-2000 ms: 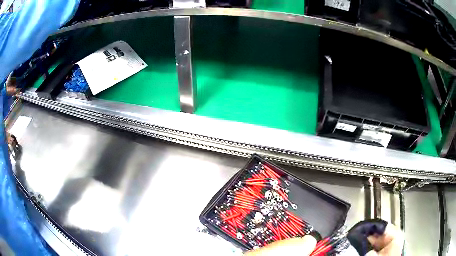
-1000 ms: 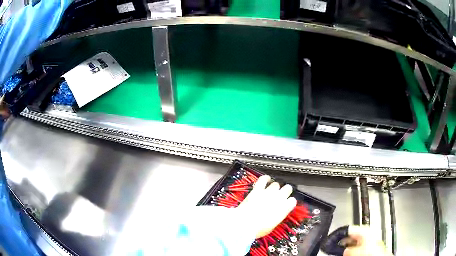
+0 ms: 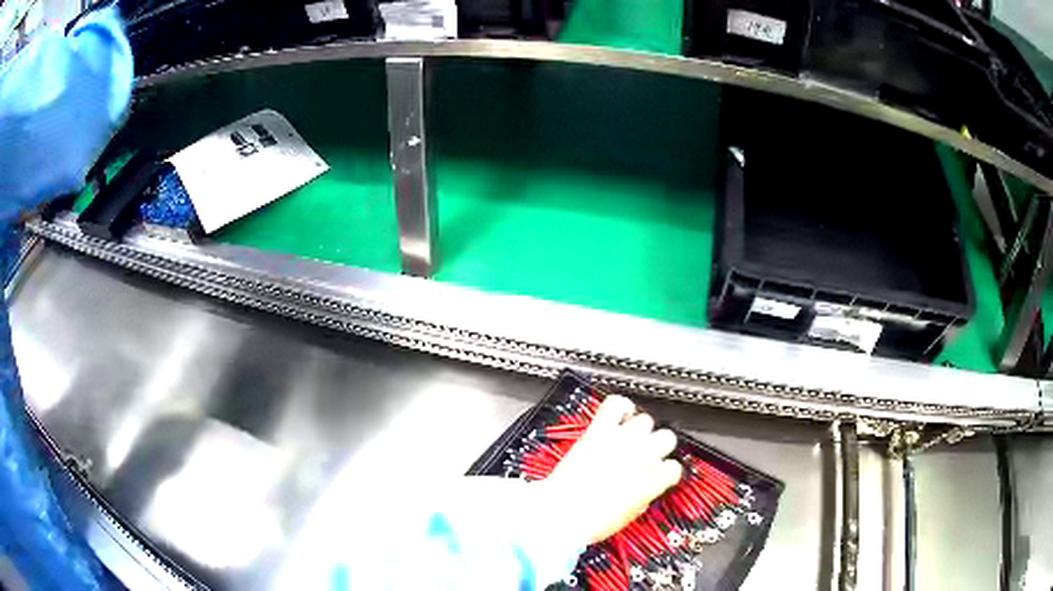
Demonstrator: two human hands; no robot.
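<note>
A black shallow tray (image 3: pixel 756 533) stands tilted to the view on the steel bench, cut off by the bottom edge. Red cable leads (image 3: pixel 707 487) with silvery ring terminals lie in it on both sides of my hand. My left hand (image 3: pixel 618 473) comes in from the lower left, palm down over the middle of the tray. Its fingers are bent down onto the leads. The fingertips are hidden, so I cannot tell whether they grip any. My right hand is not in view.
A chain-like track (image 3: pixel 508 350) runs behind the tray. Beyond it, a green shelf (image 3: pixel 577 260) bears a large black bin (image 3: pixel 837 277) and blue parts (image 3: pixel 165 201) under a printed white sheet (image 3: pixel 248 171). A person's blue sleeve (image 3: pixel 46 127) is at left.
My left hand has moved from the tray's near edge to its middle. Leads now lie in the tray's right part, bare before. My right hand has left the picture.
</note>
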